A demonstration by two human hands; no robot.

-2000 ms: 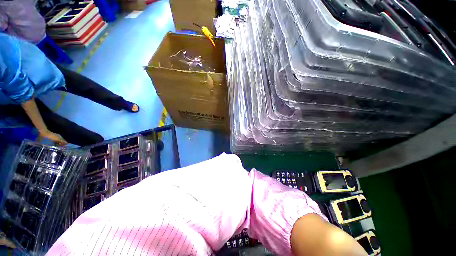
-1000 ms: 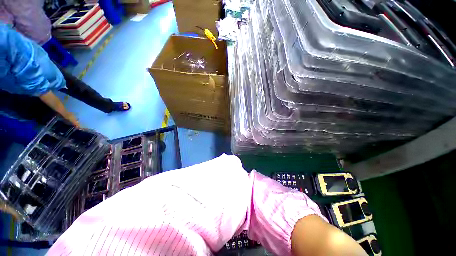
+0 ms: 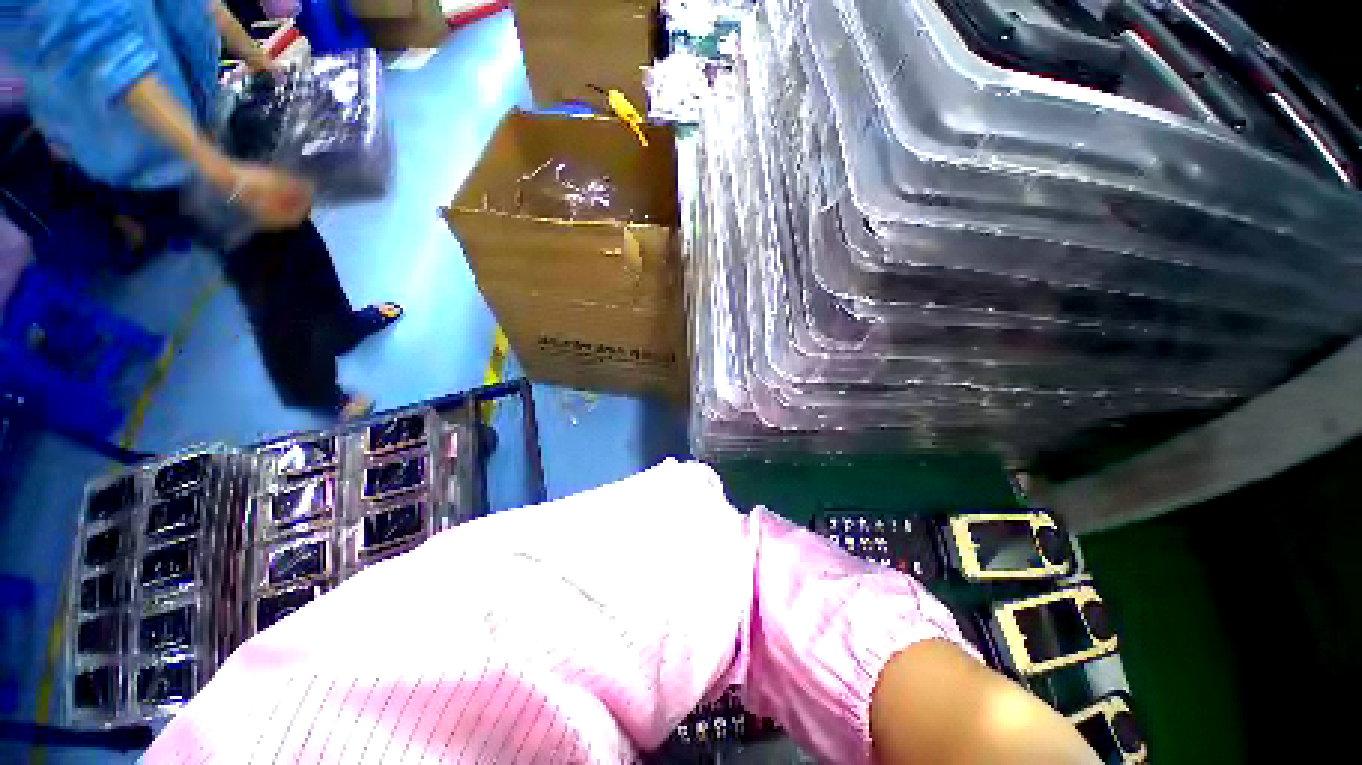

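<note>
Open flip phones with black keypads and gold-framed screens lie in a column on the green bench; the top one (image 3: pixel 1010 546) and the one below it (image 3: pixel 1055 628) show clearly, a third is cut by the bottom edge. A pink striped sleeve (image 3: pixel 493 613) and bare forearm (image 3: pixel 956 714) of mine cross in front and hide part of the phones. The hand on this arm is out of the picture below. My other hand is not in the picture.
Tall stacked clear blister trays (image 3: pixel 896 254) stand behind the phones, dark parts on top. An open carton (image 3: pixel 575 269) is on the blue floor. Trays of dark phones (image 3: pixel 150 568) sit on a cart at left. A person in blue (image 3: pixel 112 90) carries clear trays (image 3: pixel 321 127).
The person in blue has lifted a stack of trays off the cart and moved away with it towards the back. My sleeve and the phones have barely moved.
</note>
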